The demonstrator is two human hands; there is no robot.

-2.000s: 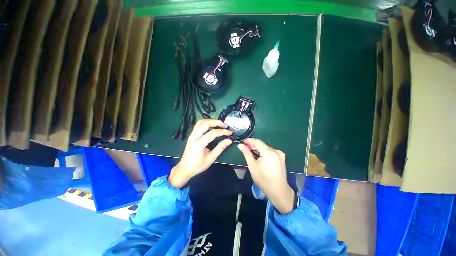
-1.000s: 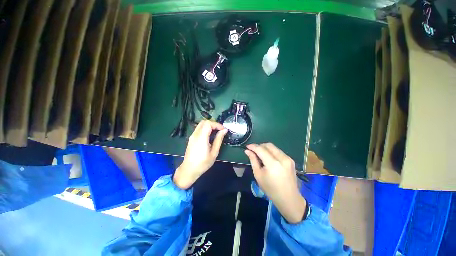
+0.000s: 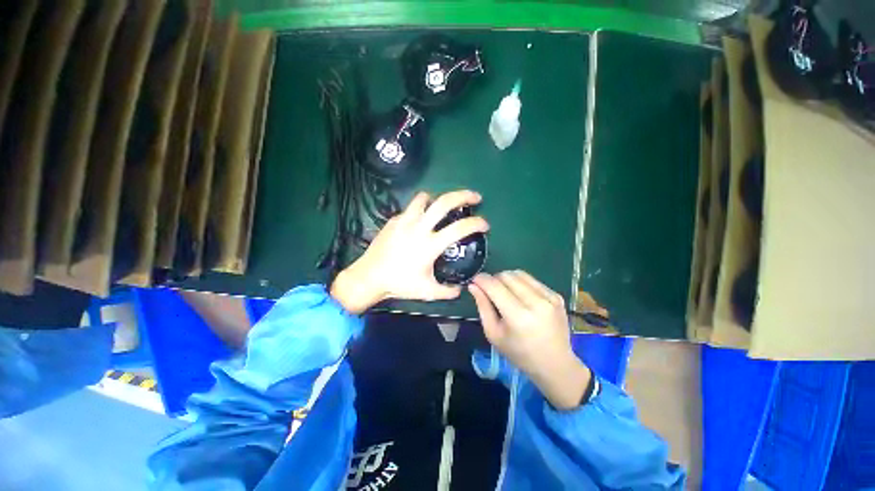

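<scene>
A small round black housing lies on the green bench near its front edge. My left hand is over its left and upper side, fingers spread around it, gripping it. My right hand is at the housing's lower right rim, thumb and forefinger pinched on a thin black cable end. A dark length of cable shows to the right of my right hand. Two more round black housings with pale centres and thin red and white wires, an upper one and a lower one, lie farther back.
Black cables lie bundled left of the housings. A white squeeze bottle with a greenish tip lies behind and to the right. Upright cardboard dividers stand at the left and right. Blue bins are below the bench.
My left hand has moved from pinching at the housing's centre to spreading over and around it. My right hand stays at its lower right rim. The view has shifted slightly.
</scene>
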